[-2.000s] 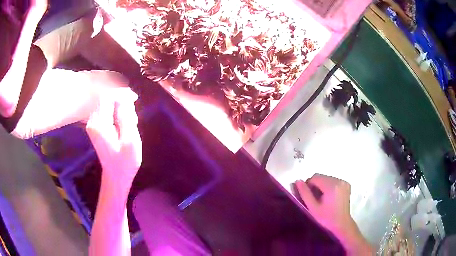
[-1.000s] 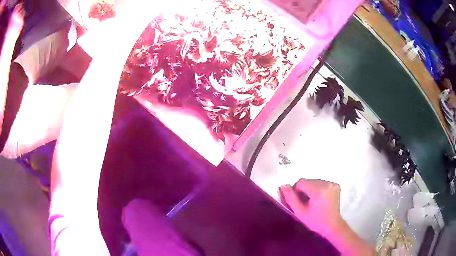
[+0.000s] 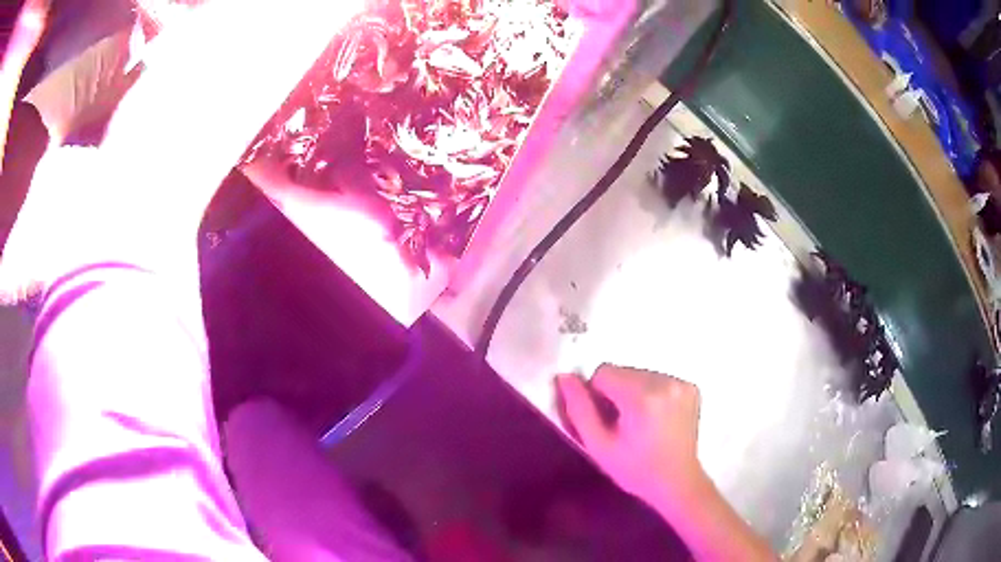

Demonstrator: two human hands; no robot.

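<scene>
My left arm, in a bright sleeve, reaches up the left side across the carton's left corner. Its far end is washed out by glare at the top edge, and I cannot make out the hand. The carton is heaped with spiky parts that look pink-brown. My right hand rests on the bench's near edge with its fingers curled. Whether it holds anything is hidden. Dark spiky hair parts lie along the bench's back edge, with a longer cluster further right.
A black cable crosses the metal bench beside the carton. A green conveyor belt curves behind. White bottles and a shiny brown board are at lower right. My leg is below the bench. Part of another person shows at upper left.
My left arm has swung up from the lower left to the carton. The view has shifted, so carton and bench sit further left. My right hand keeps its curled pose at the bench edge.
</scene>
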